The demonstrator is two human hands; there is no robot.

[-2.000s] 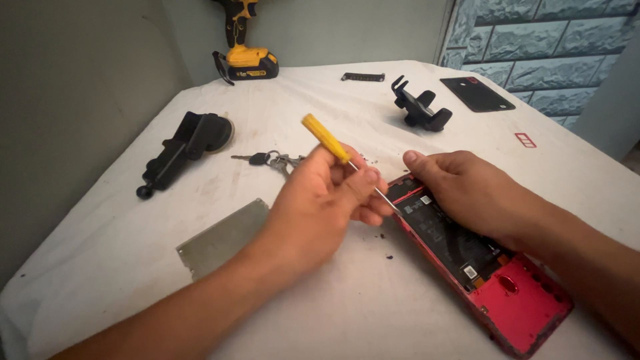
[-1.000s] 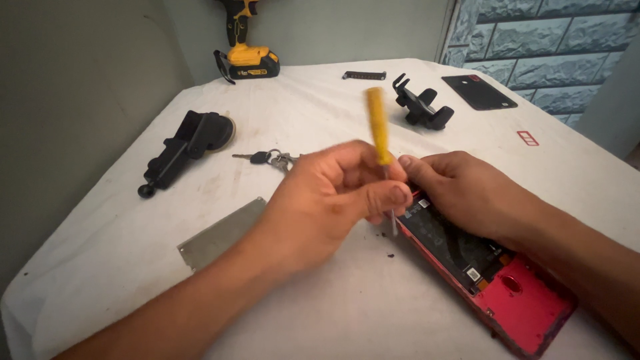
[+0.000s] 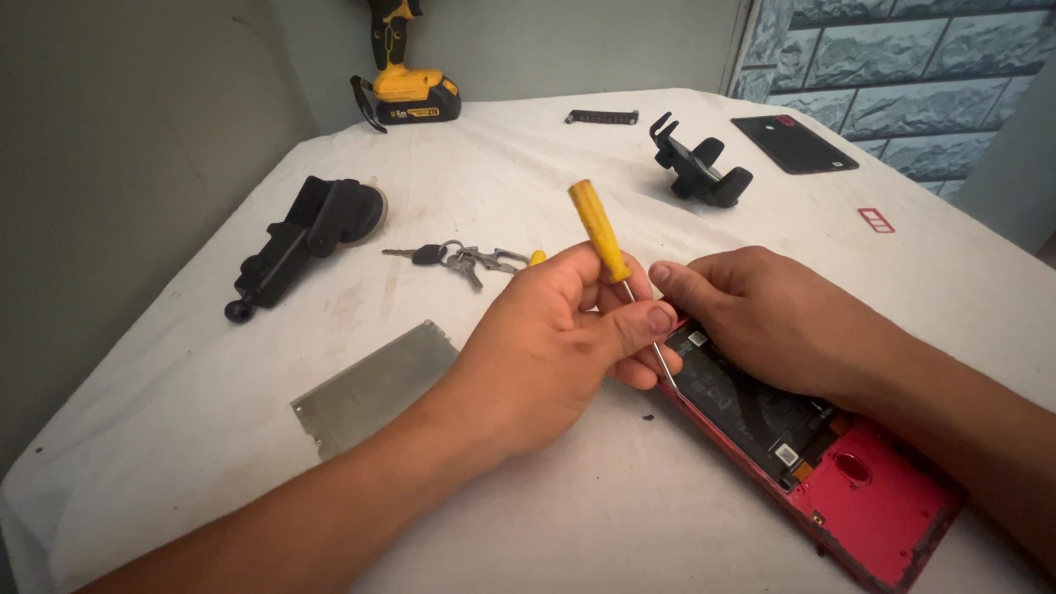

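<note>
My left hand [image 3: 569,338] holds a small screwdriver with a yellow handle [image 3: 598,231] between thumb and fingers. Its metal shaft slants down, and the tip meets the left edge of an opened red smartphone [image 3: 874,503], near the battery. The black phone battery [image 3: 742,404] lies exposed in the frame. My right hand [image 3: 767,322] rests over the phone's upper right part, gripping it and hiding that side; its thumb is at the top edge. A small dark bit [image 3: 648,417] lies on the cloth left of the phone.
Around the white-clothed table [image 3: 206,396] lie a metal plate [image 3: 379,388], keys [image 3: 462,260], a black suction mount arm [image 3: 309,243], a phone holder clamp [image 3: 701,169], a black strip [image 3: 602,117], a dark back panel [image 3: 796,144] and a red frame piece [image 3: 876,220]. A yellow-black cordless drill [image 3: 412,87] stands behind.
The screwdriver was tilted further left two seconds ago, then stood nearly upright, and now leans slightly left with its tip on the phone's edge. My right hand has stayed on the phone.
</note>
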